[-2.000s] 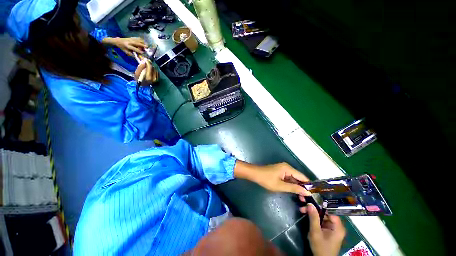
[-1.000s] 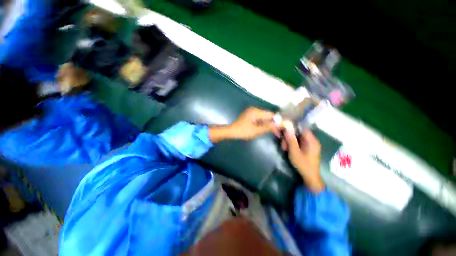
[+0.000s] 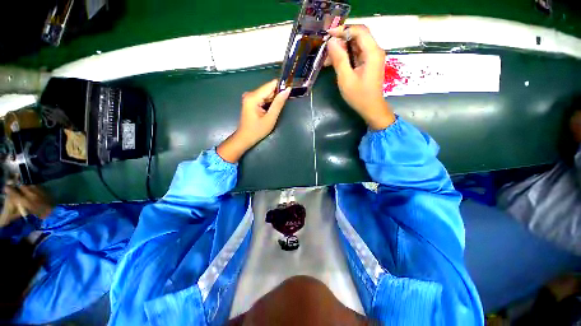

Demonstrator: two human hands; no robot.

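An open phone unit (image 3: pixel 307 54) with a silver frame, internal parts showing and a pink patch is held tilted over the bench and the white rail. My left hand (image 3: pixel 261 114) grips its near end between thumb and fingers. My right hand (image 3: pixel 360 70) is at the phone's right side, thumb and fingertips pinched close to the pink patch; whether a small part is between them cannot be told. A white sheet (image 3: pixel 465 73) lies right of my right hand, with small red parts (image 3: pixel 394 75) heaped at its left end.
A white rail (image 3: pixel 248 49) edges the dark green bench (image 3: pixel 191 114). Beyond it, a green conveyor (image 3: pixel 165 19) carries another phone (image 3: pixel 57 22). A black ribbed box (image 3: pixel 118 121) with a cable stands left. Parts of other people show at both sides.
The view has turned, so the rail now runs across the top. The phone now points away over the rail. My right hand has moved from the phone's near end up to its right side.
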